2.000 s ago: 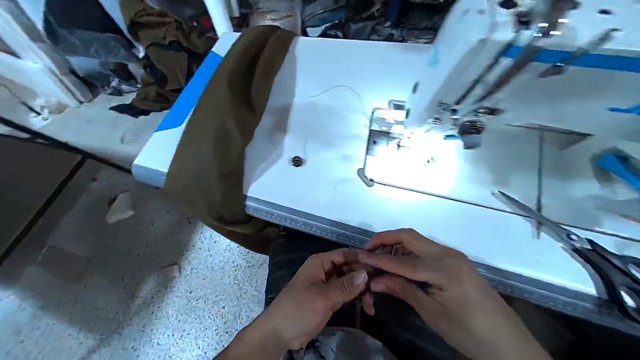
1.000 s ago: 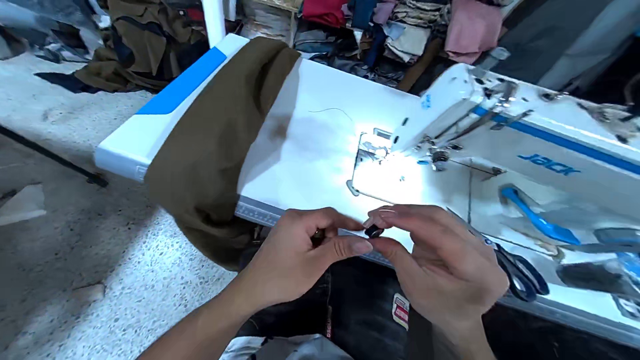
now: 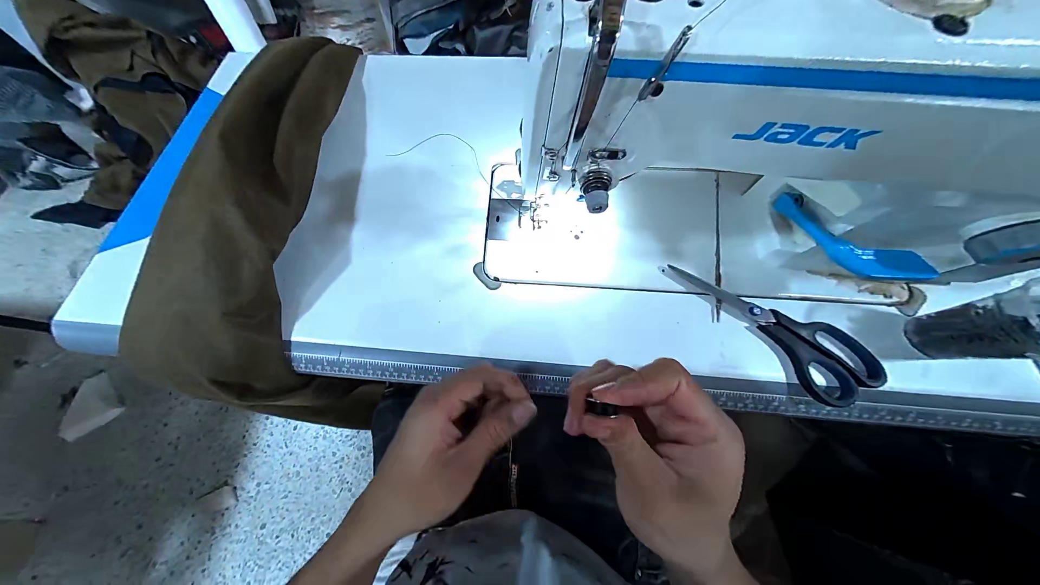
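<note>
My right hand [image 3: 658,455], just off the table's front edge, pinches a small dark round piece [image 3: 602,407], which looks like a bobbin or bobbin case, between thumb and fingers. To its left, my left hand [image 3: 467,443] has its thumb and fingertips together; whether a thread is between them cannot be told. Both hands are apart, above my lap. Behind them stands a white Jack sewing machine [image 3: 804,134], its lit needle area [image 3: 536,213] over the metal plate. A loose thread [image 3: 443,136] lies on the table left of the needle.
Brown fabric [image 3: 219,236] drapes over the table's left end and front edge. Black-handled scissors [image 3: 772,317] lie on the right, below a blue brush-like tool [image 3: 853,248]. A ruler strip [image 3: 390,368] runs along the front edge. More garments [image 3: 130,97] lie at the far left.
The small dark round thing on the table two seconds ago is no longer there. My hands, together at the small piece one second ago, have moved apart, and the piece is in my right hand.
</note>
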